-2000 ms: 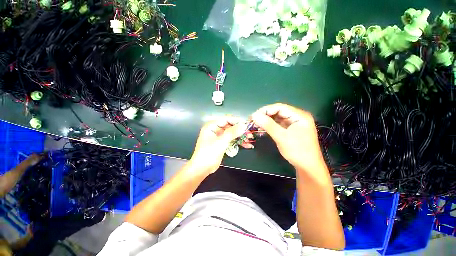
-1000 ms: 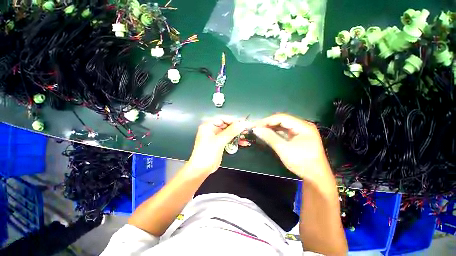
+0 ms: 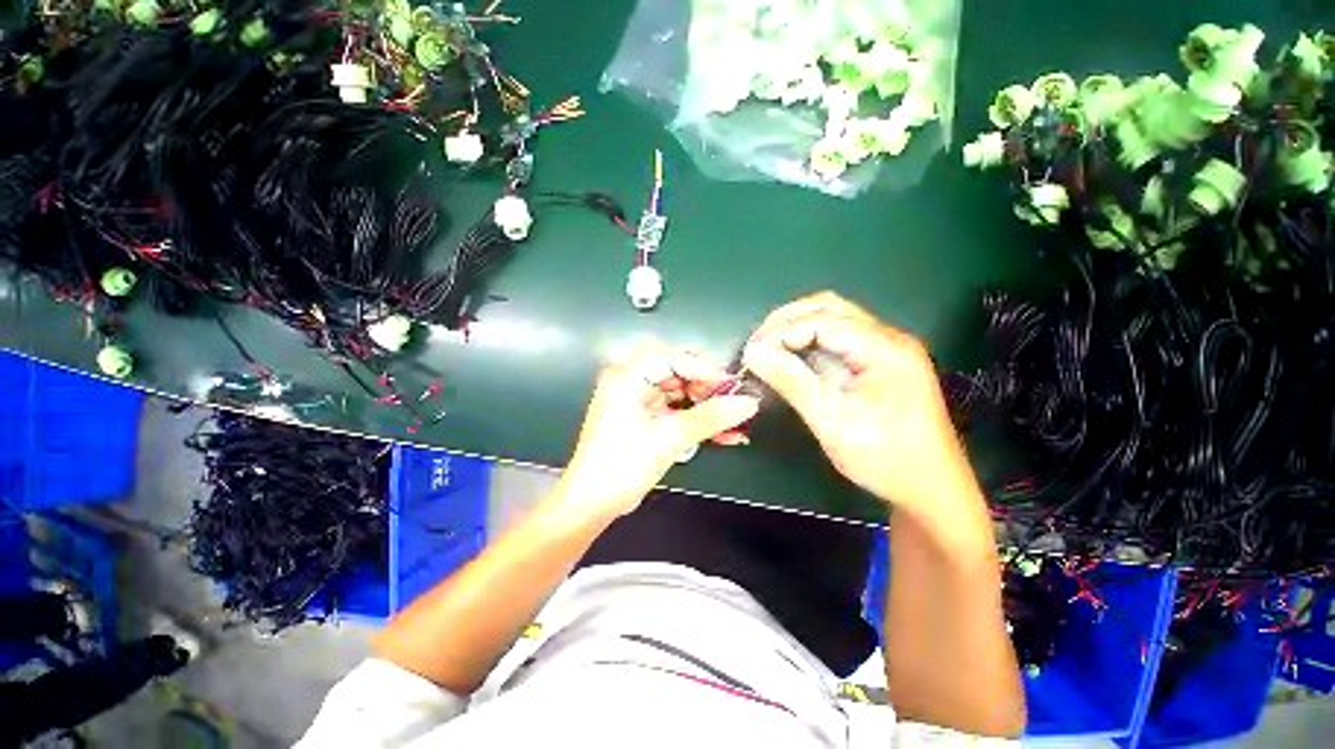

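Note:
My left hand [image 3: 659,417] is shut on a small wired part, near the table's front edge. A bit of its pale housing [image 3: 688,452] shows below my fingers, and red wire shows at the fingertips. My right hand [image 3: 820,373] is beside it, thumb and forefinger pinched together on thin wire ends. My fingers hide most of the part. A single pale housing [image 3: 644,287] with short coloured wires lies on the green table [image 3: 791,256] beyond my hands.
A clear bag [image 3: 820,88] of pale housings lies beyond. Tangled black cable assemblies [image 3: 205,176] lie at left, coiled ones [image 3: 1215,381] at right, with pale green ends. Blue bins [image 3: 439,512] holding cables stand below the table edge.
My left fingers have closed further over the housing, which shows less. My right hand has shifted slightly, its pinched fingers staying near the wires. The person's arm at far left has gone from view.

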